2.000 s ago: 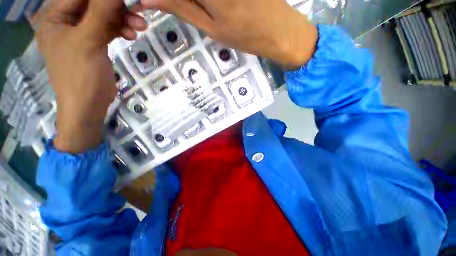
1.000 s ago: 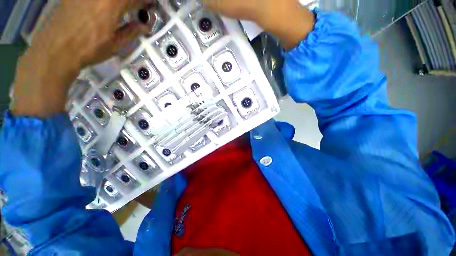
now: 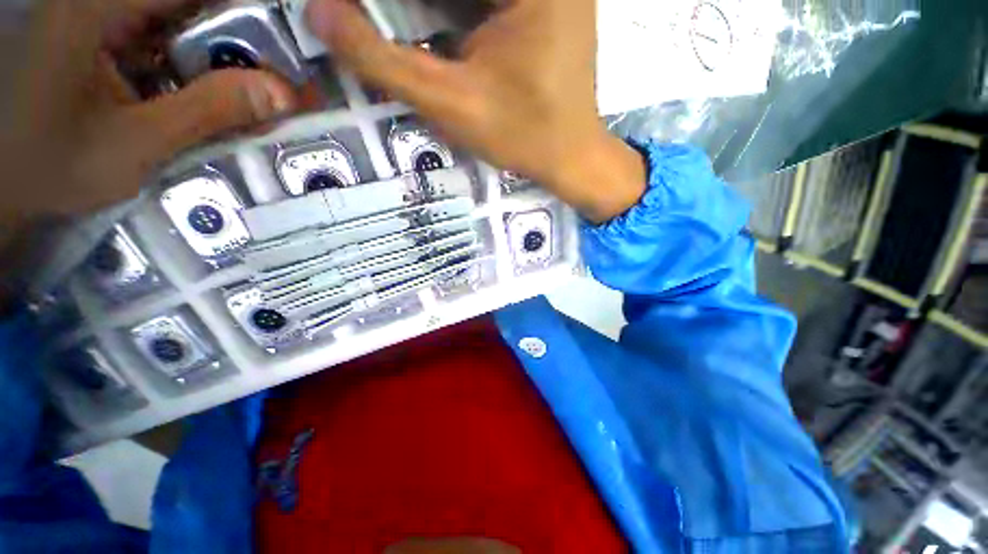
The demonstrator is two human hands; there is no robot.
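Note:
A white tray (image 3: 311, 360) with square pockets lies in front of my chest, with smartwatch bodies, backs up, in many pockets. A bundle of pale straps (image 3: 358, 254) lies across the tray's near pockets. My left hand (image 3: 130, 135), blurred and cut off by the left edge, holds a watch body (image 3: 241, 41) at the top left. My right hand (image 3: 504, 103) has its thumb and fingertips at a pale strap piece (image 3: 309, 24) beside that watch body. The top edge of the picture hides part of the fingers, and whether strap and body are joined cannot be told.
A white paper slip (image 3: 688, 54) with a circular mark lies at the top right. Crinkled clear plastic (image 3: 834, 38) lies beside it on the green bench top (image 3: 905, 87). Yellow-edged racks (image 3: 867, 211) stand at the right over a grey floor.
The view has shifted, so the tray looks closer, and the paper slip and racks show at the right. A watch body now shows in my left hand, with my right hand brought over beside it.

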